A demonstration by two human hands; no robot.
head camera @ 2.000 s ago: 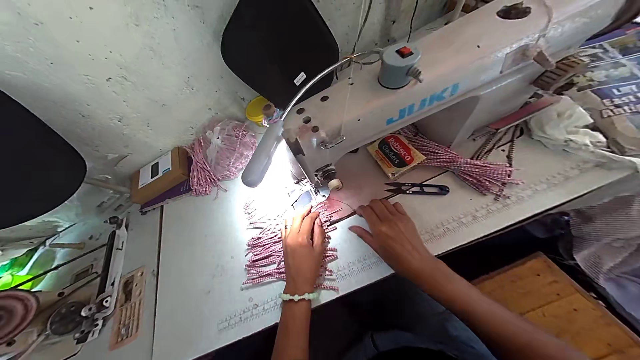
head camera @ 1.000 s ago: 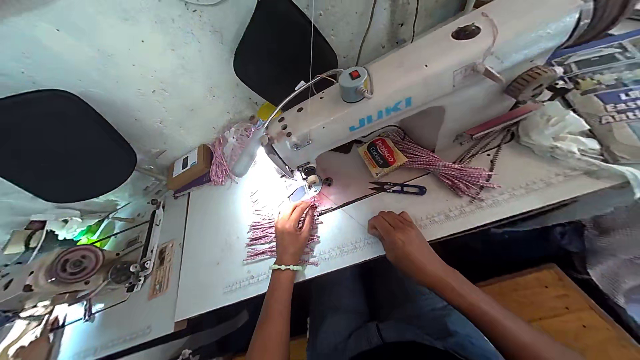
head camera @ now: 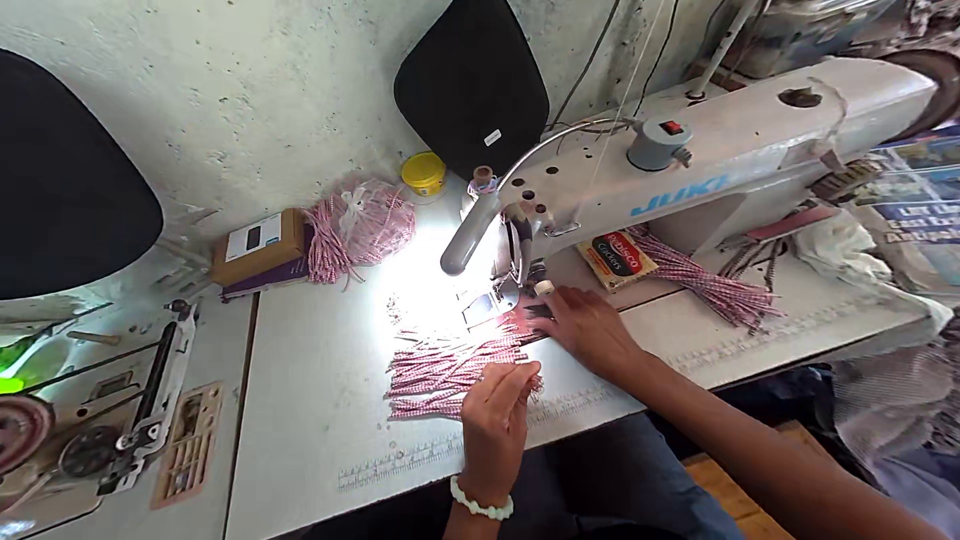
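Observation:
A Juki sewing machine (head camera: 720, 172) stands on a white table, its lamp (head camera: 471, 234) glaring over the needle area. Many narrow pink-and-white checked fabric strips (head camera: 431, 379) lie side by side left of and before the needle. My left hand (head camera: 499, 409), with a pale beaded bracelet, is over their right ends, fingertips pinched together; whether a strip is between them cannot be made out. My right hand (head camera: 589, 326) is beside the presser foot, with the dark tips of thread snips (head camera: 538, 310) showing at its fingers; the grip itself is hidden.
A crackers packet (head camera: 619, 259) and a bundle of checked strips (head camera: 712, 292) lie under the machine arm. Behind at left are a cardboard box (head camera: 259, 244), a plastic bag of strips (head camera: 375, 221) and a yellow tub (head camera: 424, 174). Another machine (head camera: 97, 420) is at far left.
My left hand has drawn back from the needle toward the table's front edge. My right hand has moved in beside the presser foot. The snips no longer lie on the table beside the crackers packet.

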